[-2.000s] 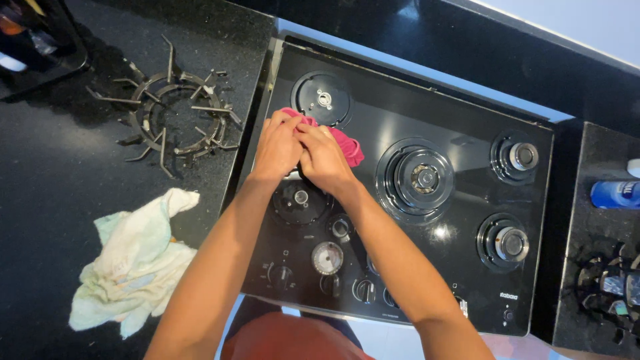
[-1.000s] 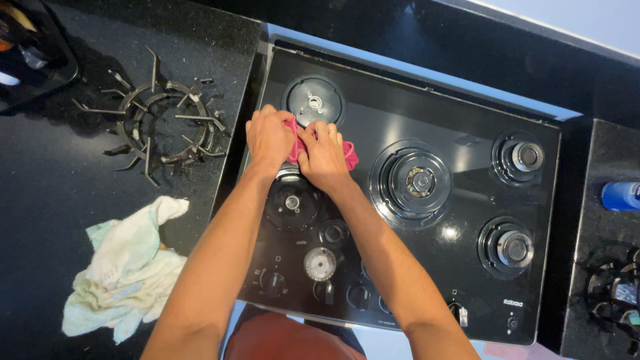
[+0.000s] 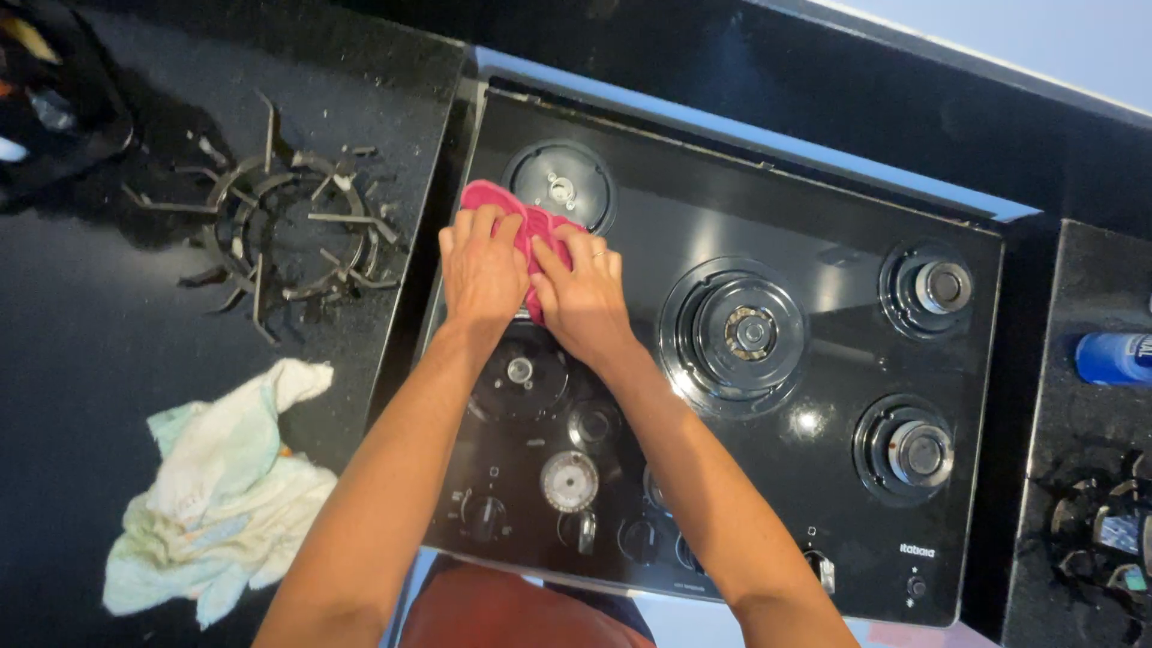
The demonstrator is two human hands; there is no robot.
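Observation:
A pink cloth (image 3: 538, 236) lies bunched on the black glass cooktop (image 3: 837, 216), at the near left edge of the back-left burner base (image 3: 562, 187). On its left part rests my left hand (image 3: 483, 261), fingers curled over the fabric. My right hand (image 3: 580, 283), with a ring on one finger, presses and grips its right part. The two hands are close side by side. Below them sits the front-left burner base (image 3: 519, 371), without a cap. The large middle burner (image 3: 749, 333) is to the right of my right hand. Part of the cloth is hidden under the fingers.
Left of the cooktop, a metal pan grate (image 3: 261, 216) and a crumpled pale towel (image 3: 220, 495) lie on the dark stone counter. Two burners (image 3: 942, 288) stand at right. Control knobs (image 3: 483, 519) line the front. A blue bottle (image 3: 1116, 358) and another grate (image 3: 1080, 522) are far right.
The pink cloth is more spread out and shows more above my left hand. My hands, bunched together two seconds ago, are now slightly further apart.

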